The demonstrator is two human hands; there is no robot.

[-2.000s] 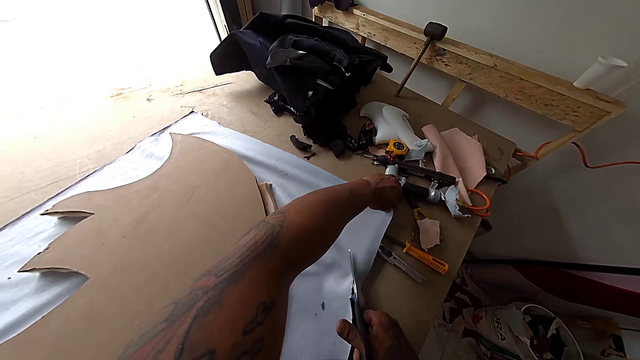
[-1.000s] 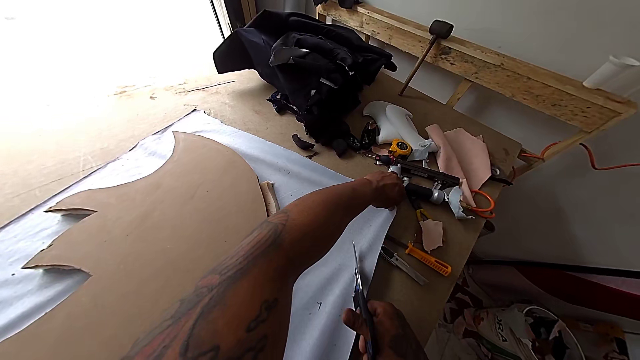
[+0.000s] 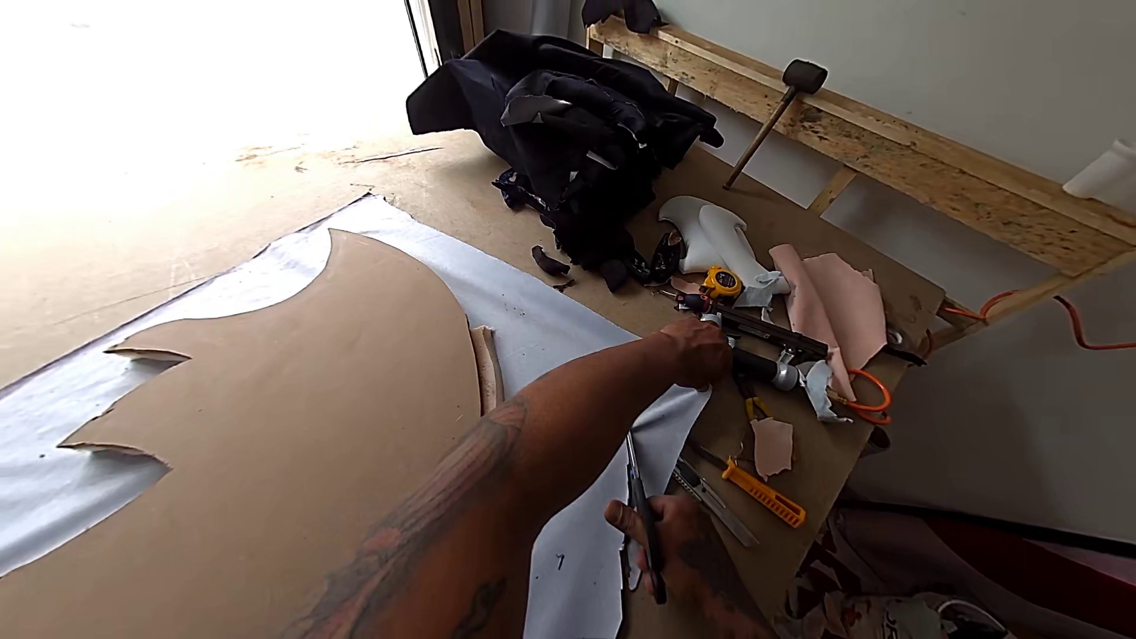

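Observation:
My left hand (image 3: 697,353) reaches across to the far right corner of the white sheet material (image 3: 568,311), its fingers closed at that corner beside a pneumatic staple gun (image 3: 763,333); the fingertips are partly hidden. Near the sheet's right edge, my right hand (image 3: 666,541) holds black-handled scissors (image 3: 648,528), their blades pointing away from me along the sheet. On the sheet lies a large tan panel (image 3: 328,399) with a curved, pointed outline. A thin padded strip (image 3: 487,368) shows at the panel's right edge.
Right of the sheet lie a utility knife (image 3: 714,501), an orange-handled tool (image 3: 763,493), a yellow tape measure (image 3: 722,284) and pink scraps (image 3: 843,302). Black fabric (image 3: 577,133) is heaped at the back. A mallet (image 3: 803,77) leans on the wooden frame (image 3: 932,169).
The scissors and my right hand have shifted slightly against the sheet, and the blades look closer together than one second ago. My left hand stays at the sheet's corner.

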